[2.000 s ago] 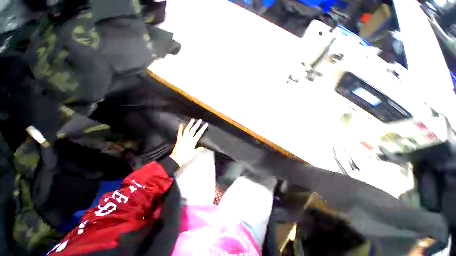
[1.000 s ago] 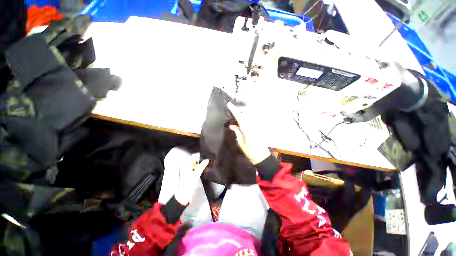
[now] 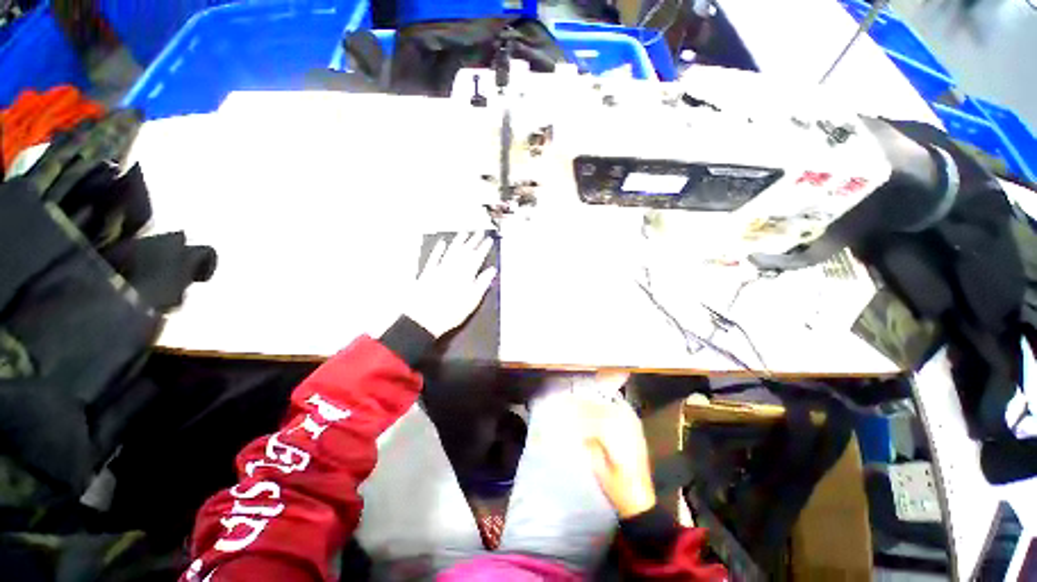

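A black fabric panel (image 3: 482, 330) lies on the white table in front of the needle and hangs over the front edge between the knees. My left hand (image 3: 455, 280) lies flat on it, fingers spread, just below the presser foot (image 3: 508, 207). My right hand (image 3: 614, 438) is low over my right thigh, below the table edge; it is blurred, and I cannot tell if it holds anything. The white sewing machine (image 3: 819, 188) has a dark control panel (image 3: 677, 184) with a small lit screen.
A dark and camouflage pile (image 3: 68, 273) is at the left, with orange fabric (image 3: 46, 117) behind. Blue crates (image 3: 245, 51) stand behind the table. A black cord (image 3: 682, 324) lies right of the needle. Dark pieces (image 3: 967, 262) cover the machine's right end. A cardboard box (image 3: 836, 517) is below.
The black panel has moved from my lap onto the table, up to the needle area. My left hand has moved up onto it. My right hand has left the panel and dropped to my thigh.
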